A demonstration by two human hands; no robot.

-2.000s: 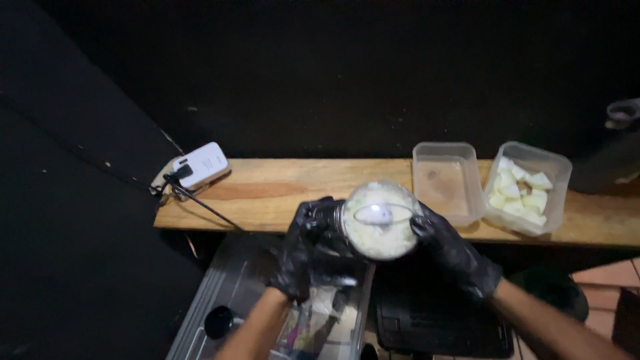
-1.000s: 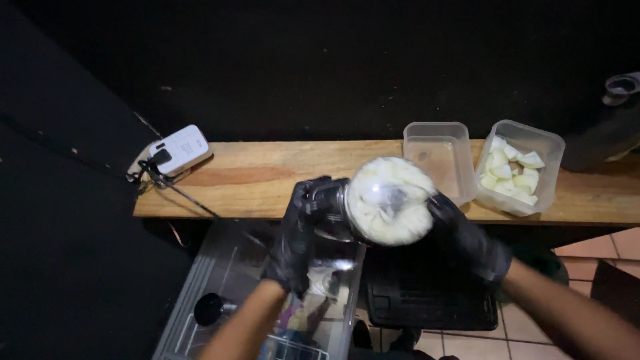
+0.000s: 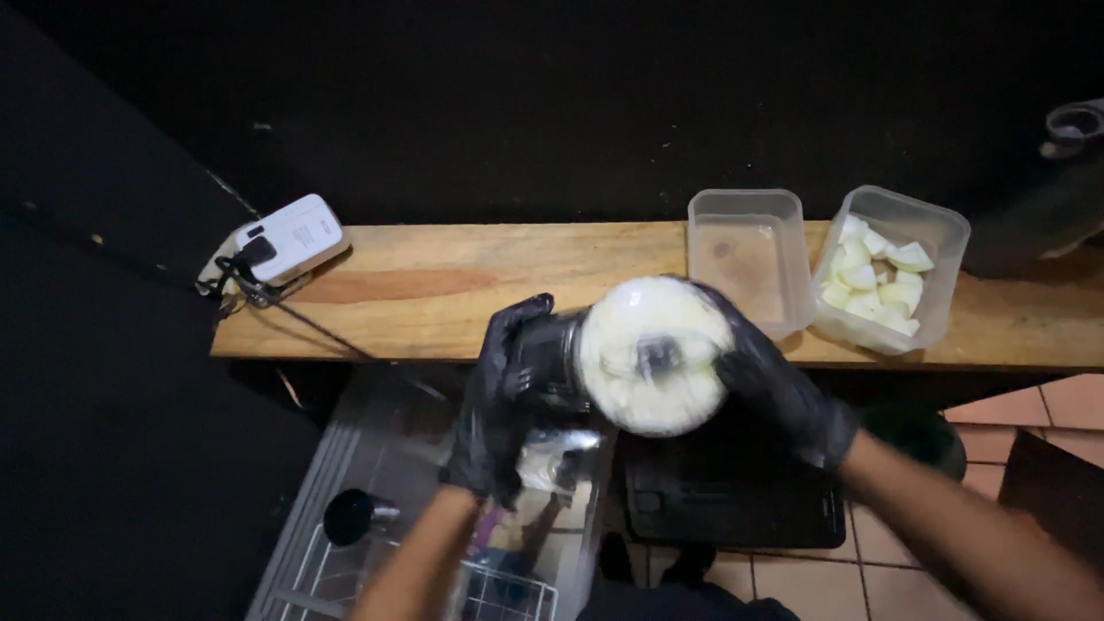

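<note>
My left hand, in a black glove, grips the black base of a small blender or chopper. The appliance is tilted on its side above the front edge of the wooden shelf, its round clear end toward me. White chopped pieces, which look like onion, fill that end; motion blurs them. My right hand, also gloved, holds the far right side of the clear cup, its fingertips partly hidden behind it. To the right, a clear plastic container holds cut onion chunks.
Beside the onion container, another clear plastic container sits on the wooden shelf. A white power device with black cables is at the shelf's left end. Below are a clear-topped chest with wire baskets and a black crate.
Both hands still hold the appliance. Its clear end has tipped, and the white pieces inside have shifted; the whitish oval shape seen at its middle earlier now looks dark.
</note>
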